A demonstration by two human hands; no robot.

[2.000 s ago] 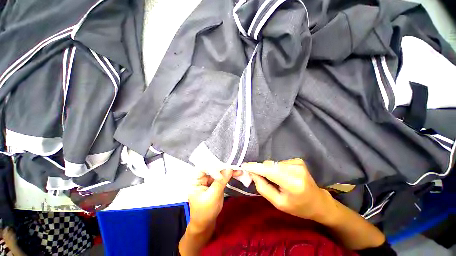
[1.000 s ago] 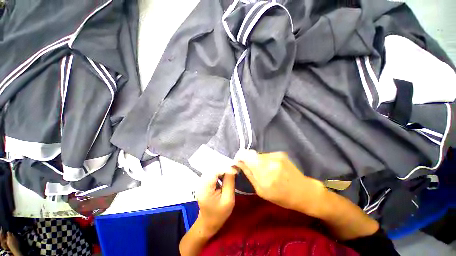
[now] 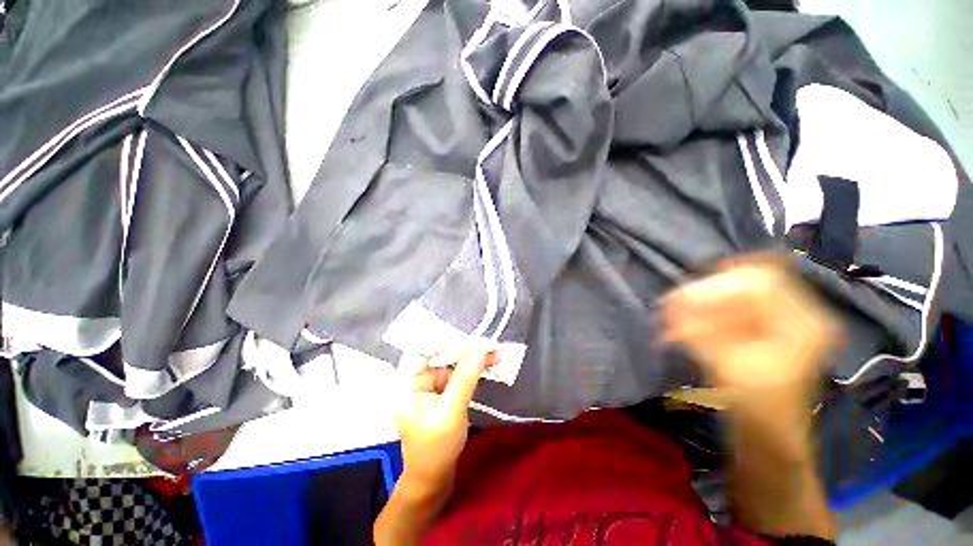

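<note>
A grey garment [image 3: 555, 235] with paired white stripes lies spread over the table in front of me. My left hand [image 3: 443, 400] pinches the white cuff band [image 3: 432, 333] between thumb and fingers at the garment's near edge, bottom centre. My right hand [image 3: 752, 325] is raised to the right of the cuff, over the garment, and is motion-blurred. Its fingers look bent together, but I cannot make out a needle or thread, or whether it holds anything. A white panel [image 3: 875, 160] with a dark tab [image 3: 839, 219] lies at the right.
A second grey garment [image 3: 75, 235] with white trim is heaped at the left. The white table [image 3: 309, 427] shows at its near edge. A blue basket [image 3: 208, 512] stands below that edge, and more blue plastic [image 3: 886, 480] shows at lower right. Checkered cloth [image 3: 96, 514] is at lower left.
My right hand has left the cuff and moved right and upward. My left hand still pinches the cuff, with more of the white band showing. The view has shifted slightly, moving the garments a little left.
</note>
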